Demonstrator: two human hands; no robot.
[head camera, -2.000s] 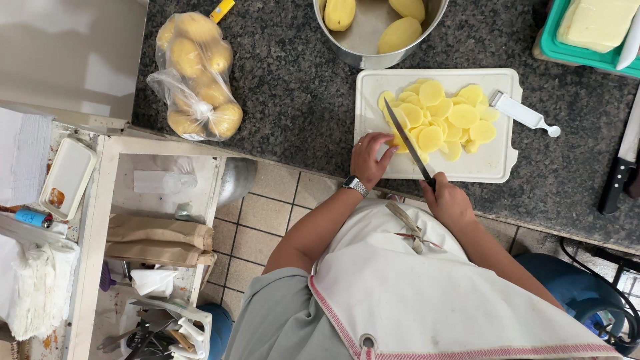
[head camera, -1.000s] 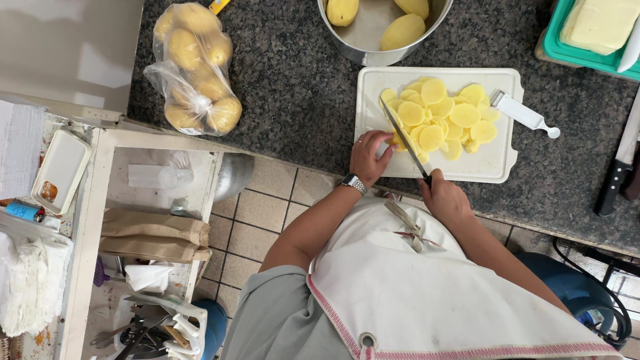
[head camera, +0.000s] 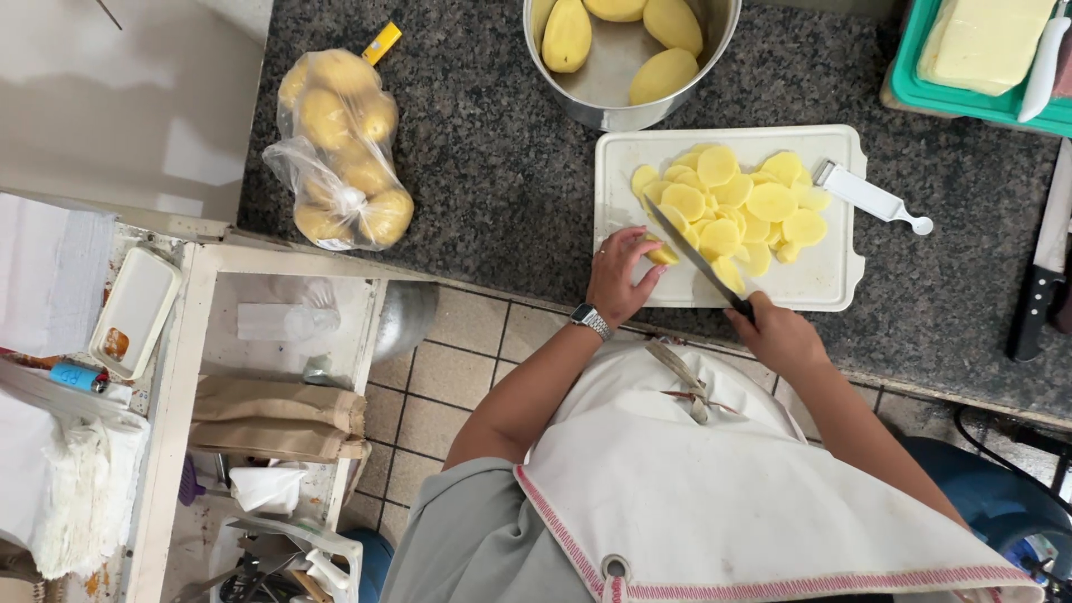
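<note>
My left hand (head camera: 624, 272) rests at the lower left of the white cutting board (head camera: 615, 167), its fingertips on a small piece of potato (head camera: 662, 251). In my right hand (head camera: 777, 329) is the dark handle of a kitchen knife (head camera: 691, 254), its blade slanting up and left over the board beside the potato piece. A heap of thin yellow potato slices (head camera: 770, 203) covers the board's middle and right. Across the board's right edge lies a white-handled peeler (head camera: 871, 194). Above the board, a metal pot (head camera: 615, 117) holds several peeled potatoes (head camera: 567, 35).
A tied plastic bag of potatoes (head camera: 343, 151) lies left on the granite counter (head camera: 486, 167), near a yellow object (head camera: 382, 43). At right are a green tray (head camera: 909, 79) with a pale block (head camera: 980, 46) and a black-handled knife (head camera: 1038, 293). A shelf unit (head camera: 172, 402) stands lower left.
My left fingers have opened somewhat around the potato piece, which shows more plainly. The knife stays in my right hand over the board, with its blade a little farther from my left fingers.
</note>
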